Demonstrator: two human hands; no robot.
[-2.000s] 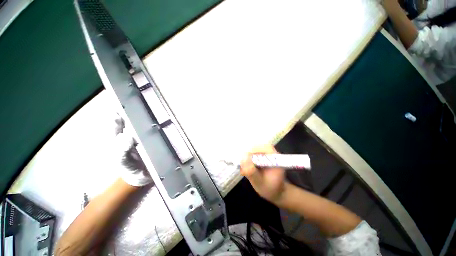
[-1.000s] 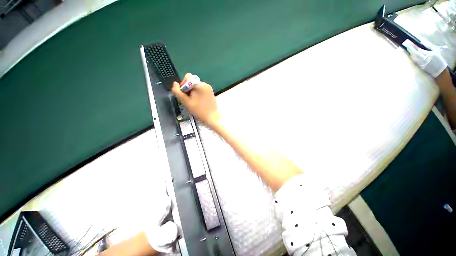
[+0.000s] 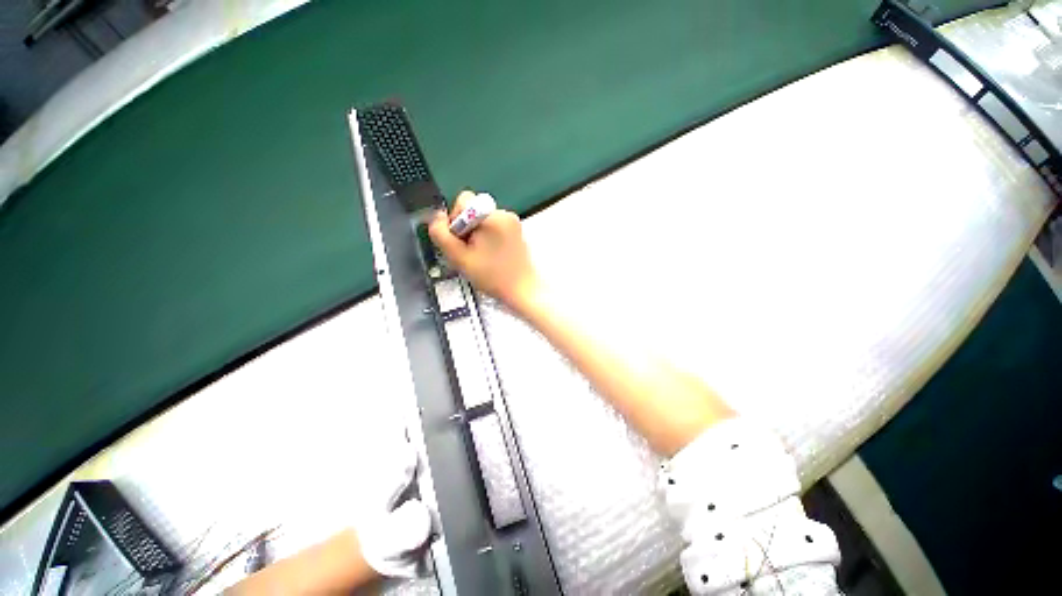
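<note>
A long dark metal housing [image 3: 429, 384] lies across the bench, its far end with a perforated vent grille [image 3: 394, 146] over the green belt. Its right wall has rectangular openings showing white. My bare right hand [image 3: 489, 247] holds a white paint marker [image 3: 472, 215] at that wall, just nearer than the grille; the marker tip is hidden by my fingers. My left hand [image 3: 399, 530], in a white glove, is at the housing's left side near the bottom; its fingers are mostly hidden or washed out, so its grip is unclear.
A wide green conveyor belt [image 3: 233, 221] runs beyond the bubble-wrapped bench [image 3: 745, 233]. A second dark housing [image 3: 117, 530] lies at the lower left, beside thin wires. Another housing [image 3: 972, 87] is at the upper right. A dark green surface [image 3: 967, 431] lies at the right.
My right hand came from the near right side to the housing's far wall, then slid slightly nearer along it. The housing now reaches over the belt. The gloved hand at the upper right has left view.
</note>
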